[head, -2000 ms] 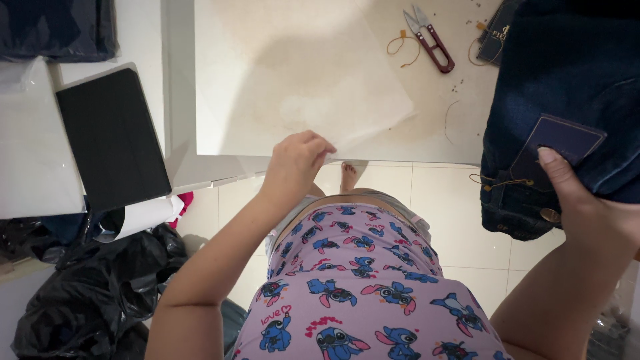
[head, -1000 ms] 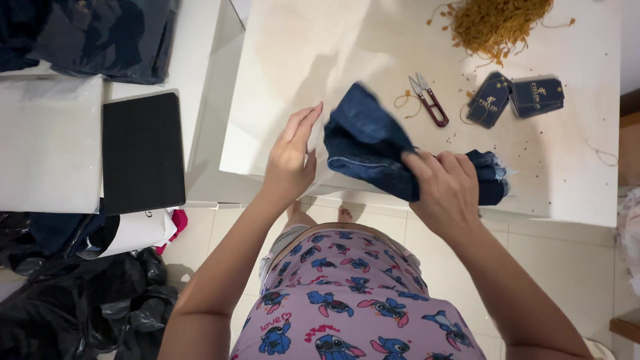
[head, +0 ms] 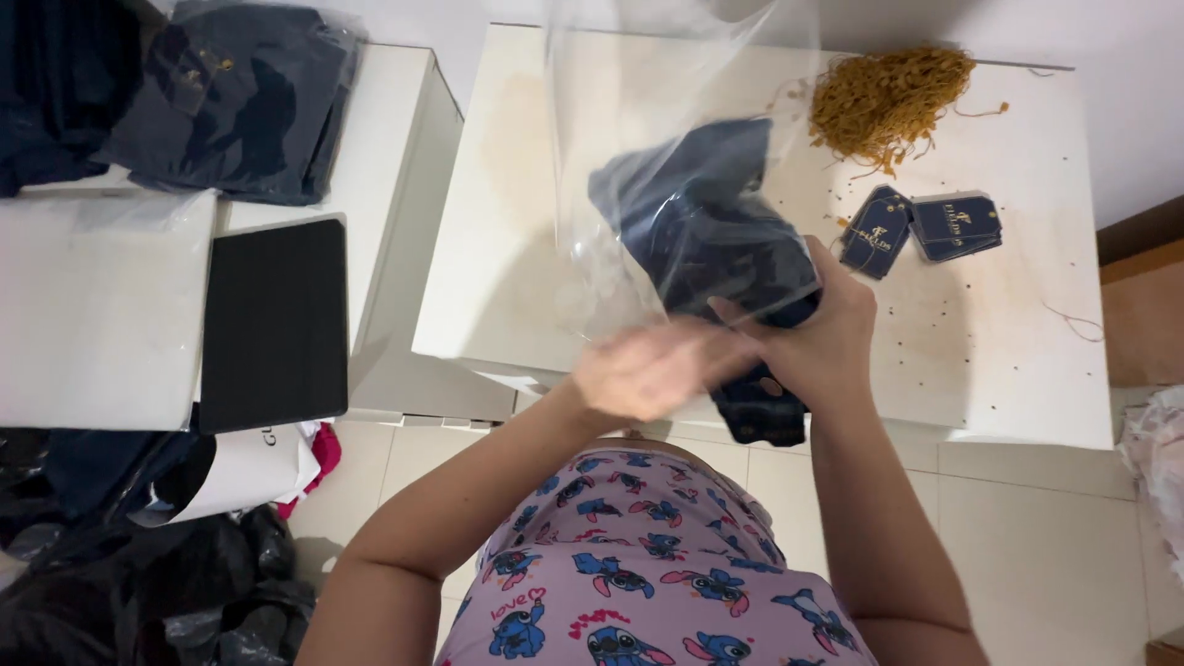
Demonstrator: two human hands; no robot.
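Note:
A folded pair of dark blue jeans [head: 717,240] lies partly inside a clear plastic bag [head: 601,120], with the button and waistband end sticking out of the bag's mouth. My right hand [head: 819,333] grips the jeans and the bag's edge from the right. Blurred by motion, my left hand [head: 661,370] is at the mouth of the bag near the waistband; whether it holds the plastic cannot be told. To the right on the white table [head: 1017,370] are dark blue hang tags [head: 957,227], another tag with a string [head: 876,231], and a heap of mustard-coloured tag strings [head: 888,102].
Left of the table, a lower white surface [head: 388,120] holds bagged dark garments [head: 240,102], a stack of clear plastic bags [head: 102,314] and a black flat rectangular object [head: 276,324]. Black plastic bags [head: 139,583] lie below. A cardboard box [head: 1147,319] stands at the right.
The jeans were bare in my right hand a second ago; now a clear bag covers most of them. My left hand has moved over to the jeans. The scissors seen earlier are out of sight.

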